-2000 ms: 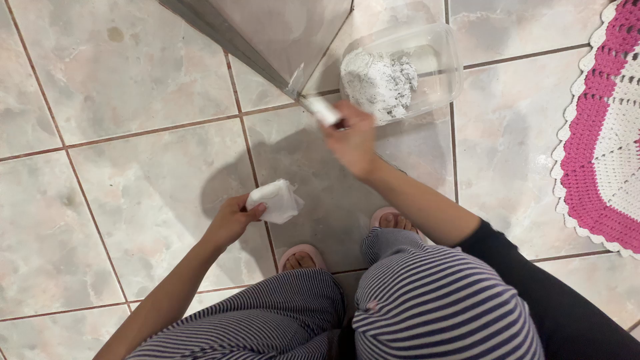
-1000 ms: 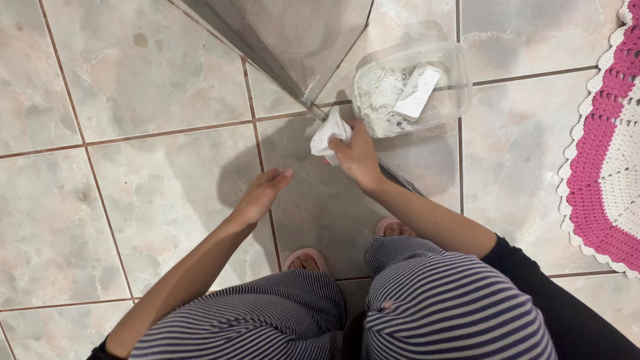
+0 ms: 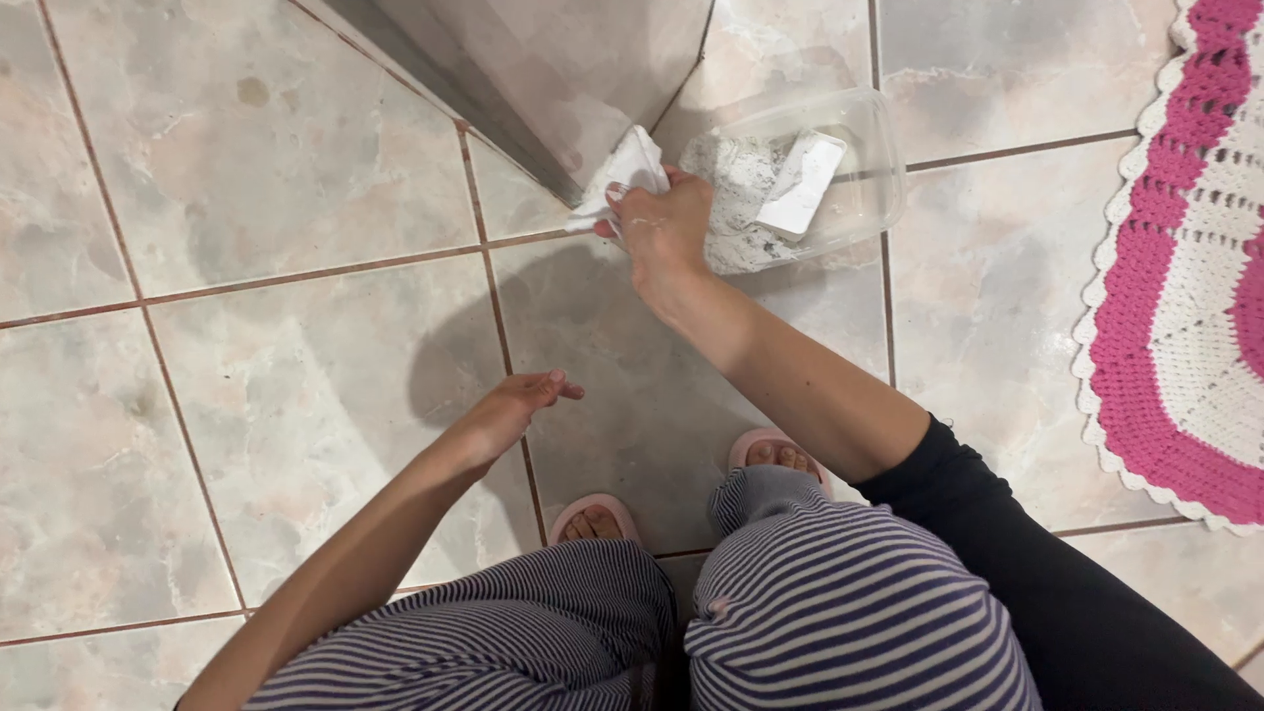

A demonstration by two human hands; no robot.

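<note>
My right hand (image 3: 667, 222) grips a folded white cloth or paper wipe (image 3: 627, 170) and holds it against the lower corner of a tiled wall end (image 3: 592, 69), beside its grey edge strip. Nothing is in my left hand (image 3: 518, 405), which hovers over the floor tiles, palm turned inward, fingers partly extended. Right of my right hand is a clear plastic container (image 3: 879, 188) with a white, dark-speckled material (image 3: 736, 188) in it. A flat white block or spreader (image 3: 805, 183) rests on that material.
A pink and white crocheted rug (image 3: 1136, 355) lies on the tiled floor (image 3: 326, 395) at the right. My feet, in pink sandals (image 3: 597, 509), stand below the hands, under striped trousers (image 3: 849, 602).
Two seconds ago my left hand held the white wipe and my right hand the white block. The block now lies in the container, and the wipe is in my right hand at the corner.
</note>
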